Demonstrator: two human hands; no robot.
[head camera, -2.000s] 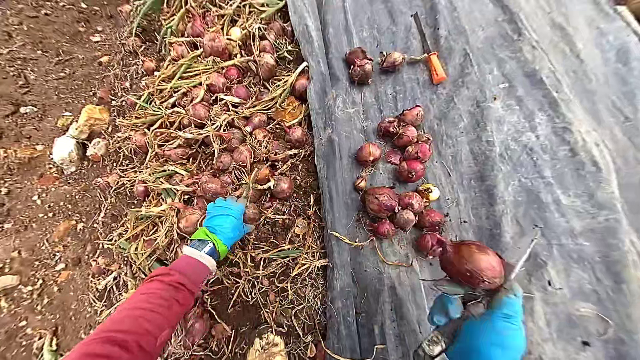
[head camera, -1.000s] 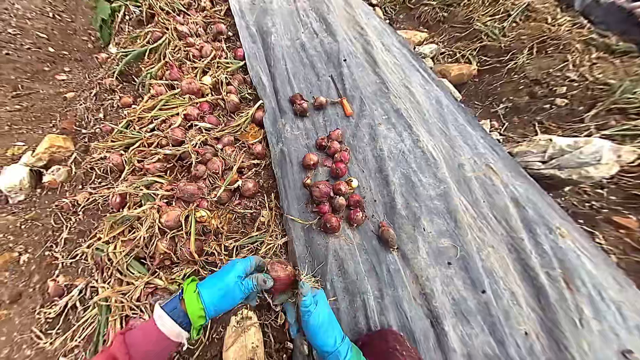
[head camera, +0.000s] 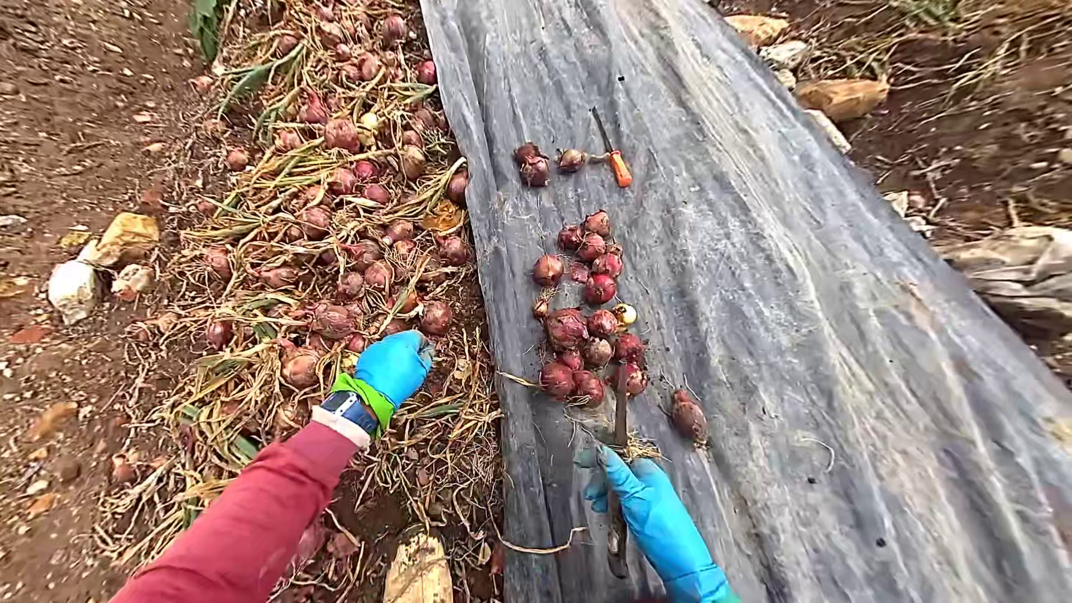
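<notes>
My left hand (head camera: 394, 367), in a blue glove, is over the heap of red onions with dried tops (head camera: 335, 318); its fingertips are hidden, so whether it grips anything cannot be told. In my blue-gloved right hand (head camera: 641, 502) is a knife (head camera: 621, 410), its blade pointing up the grey plastic sheet, with dry root or leaf scraps beside the fingers. Just beyond the blade lies a group of trimmed red onions (head camera: 599, 322). A single long red onion (head camera: 688, 416) rests to the right of them.
Farther up the sheet (head camera: 796, 335) are a few onions (head camera: 534, 165) and a second knife with an orange handle (head camera: 620, 169). Stones (head camera: 74, 289) lie on the soil at left, more stones (head camera: 842, 98) beyond the sheet's right edge. A piece of wood (head camera: 419, 569) is at the bottom.
A second ago both hands were together around an onion at the sheet's left edge. They have since parted: the left is over the heap, the right over the sheet.
</notes>
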